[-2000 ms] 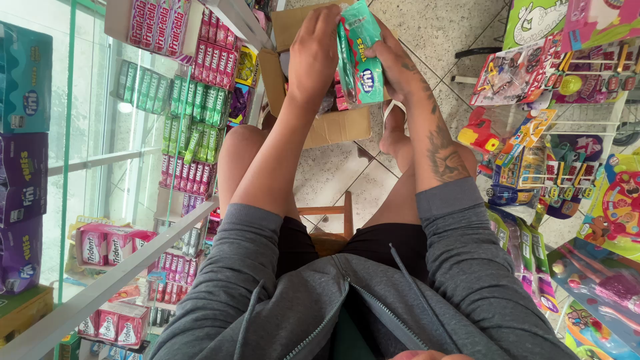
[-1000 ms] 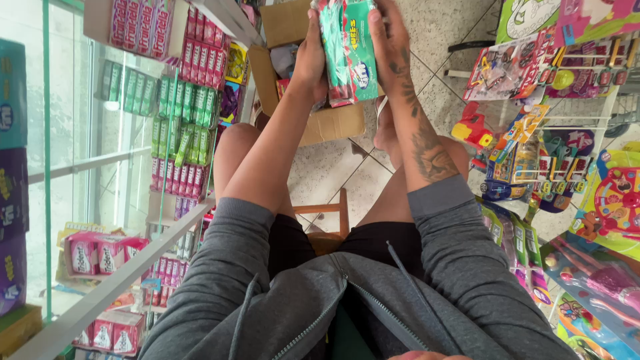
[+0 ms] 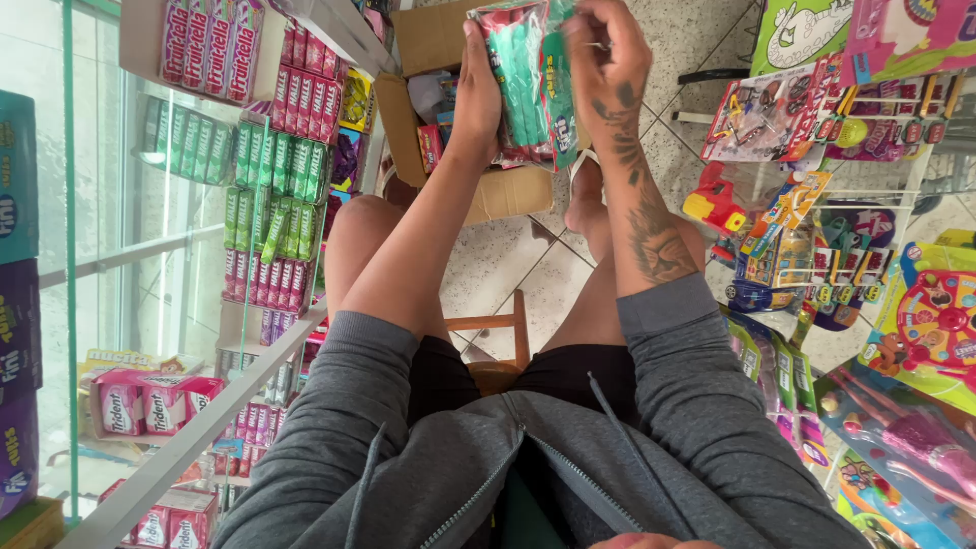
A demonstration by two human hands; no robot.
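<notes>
A teal Fini Tubes candy box (image 3: 526,88) with a clear-wrapped face showing teal sticks is up at the top centre, above an opened cardboard box (image 3: 511,194). My left hand (image 3: 478,95) lies flat along its left side, fingers pointing up. At the box's upper right edge is my right hand (image 3: 610,46), its fingers bent and slightly blurred; whether they pinch the wrapper cannot be told. Inside the cardboard box lie a red Fini pack (image 3: 430,147) and other packages, partly hidden by my left hand and the candy box.
Glass shelves at left hold Halls packs (image 3: 286,164), Fruit-tella sticks (image 3: 210,46) and Trident boxes (image 3: 156,404). Toys in blister packs (image 3: 774,110) hang on a wire rack at right. A wooden stool (image 3: 521,328) is between my legs, over the tiled floor.
The candy box has turned, so its clear-wrapped face now shows more. My right hand has shifted from the box's right side to its upper right edge.
</notes>
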